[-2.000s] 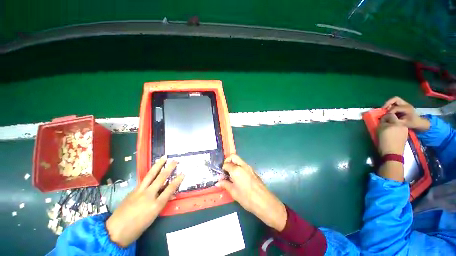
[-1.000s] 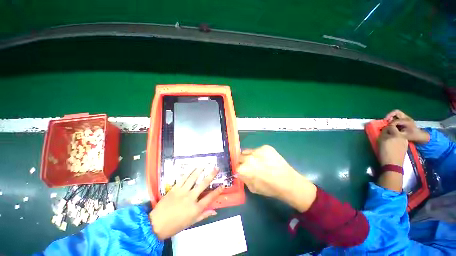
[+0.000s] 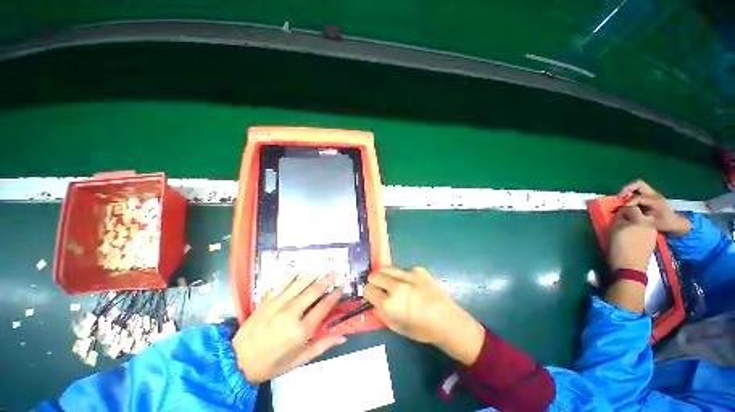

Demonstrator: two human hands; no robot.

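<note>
The open tablet unit [image 3: 318,201], black with a large silver-grey rectangle, lies in the red-orange fixture [image 3: 240,217]. My left hand [image 3: 290,326] lies over its near left end, fingers spread on the pale electronics area, hiding part of it. My right hand [image 3: 415,306] is at the near right corner, fingers curled around thin dark tweezers [image 3: 348,315] whose other end points left across the fixture's near edge. What the tip touches cannot be told. A white sheet [image 3: 334,381] lies in front of the fixture, partly under my left wrist.
A red bin [image 3: 68,237] with small cream pieces stands at left. Loose black leads with pale ends [image 3: 125,322] lie before it, with pale flecks around. A white strip [image 3: 483,198] crosses behind. At right, another person's hands [image 3: 633,233] work on a second red-framed unit [image 3: 670,294].
My left hand has moved right and lies flatter over the near end. My right hand has turned, and the dark tweezers now show across the fixture's near edge. The view has shifted slightly.
</note>
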